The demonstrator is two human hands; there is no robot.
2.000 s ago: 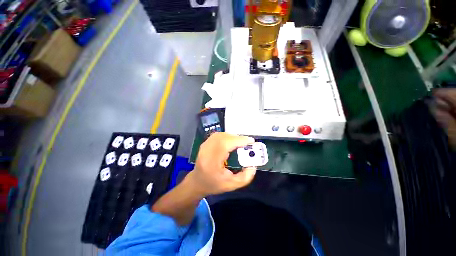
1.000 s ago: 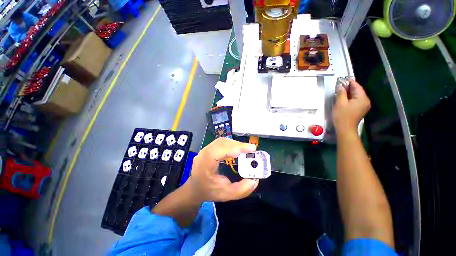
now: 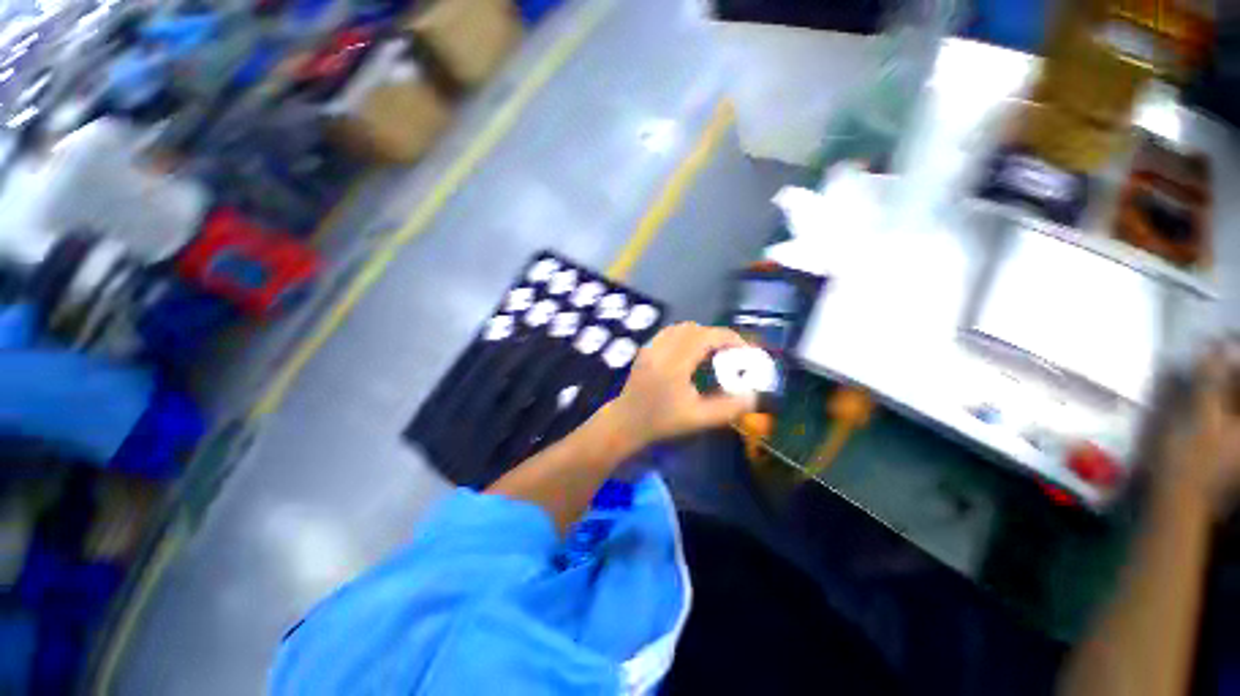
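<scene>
My left hand (image 3: 680, 384) holds a white housing (image 3: 747, 370) with a dark centre hole between thumb and fingers, in front of the bench's left part. My right hand (image 3: 1203, 428) is blurred near the right edge, beside the press base (image 3: 884, 306); whether it holds anything cannot be told. The black blister tray (image 3: 490, 394) lies to the left of my left hand, with rows of white housings in its upper part and one white piece lower down. The gold-brass press head (image 3: 1081, 116) stands above the black nest (image 3: 1034, 185), whose contents are blurred.
Copper-brown second fixture (image 3: 1165, 204) is right of the nest. A dark handheld meter (image 3: 768, 310), orange connectors (image 3: 849, 408) and crumpled white wipe (image 3: 830, 218) are left of the base. The red button (image 3: 1092, 464) is at its front. A red crate (image 3: 252, 261) is beyond the aisle.
The view has swung left and blurred, so the bench appears farther right. My left hand still holds the housing, now closer to the tray in view. My right hand has shifted towards the right edge.
</scene>
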